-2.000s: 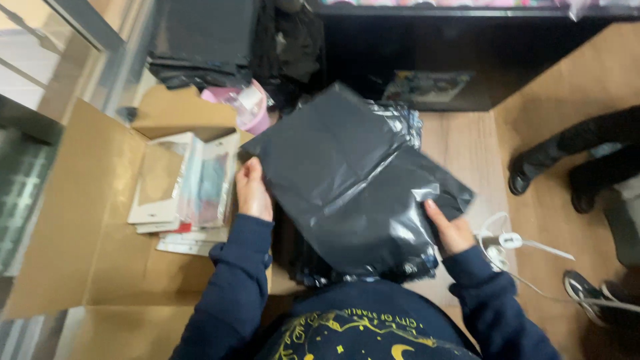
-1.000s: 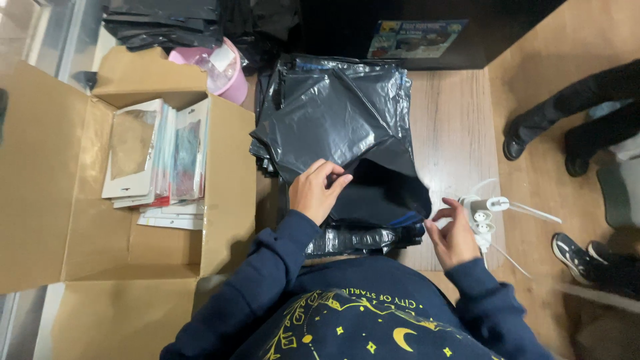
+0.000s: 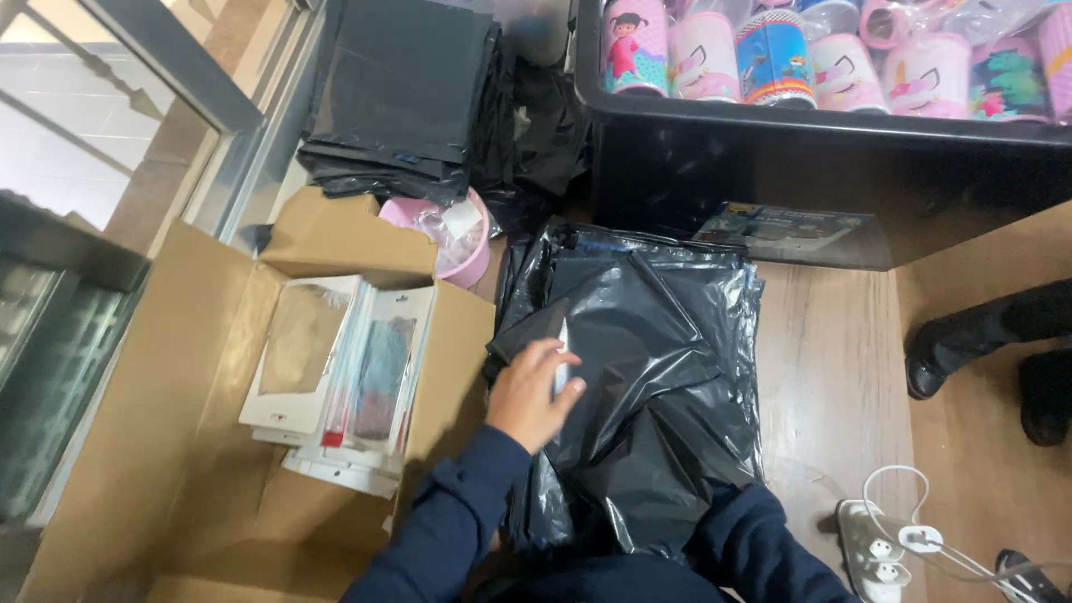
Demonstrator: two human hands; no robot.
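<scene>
A black plastic bag point(image 3: 620, 335) lies creased on top of a stack of similar black bags point(image 3: 745, 301) in front of my body. My left hand point(image 3: 533, 395) rests at the left part of the top bag, fingers a little spread, with nothing plainly held. The right sleeve reaches to the bag's lower right, where my right hand is hidden, seemingly under or inside the black plastic. Left of the stack stands an open cardboard box point(image 3: 448, 377) holding flat clear-fronted packages point(image 3: 306, 343).
Another pile of black bags point(image 3: 402, 75) lies at the back left, near a pink bucket point(image 3: 469, 260). A black bin point(image 3: 737, 159) holds printed cups point(image 3: 775, 59). A power strip point(image 3: 875, 548) with cables is at the lower right. A person's legs point(image 3: 988, 327) show at the right.
My right hand was visible at the bag's right edge and is now out of sight. My left hand has moved to the bag's left part. The view has shifted, showing the cups in the bin.
</scene>
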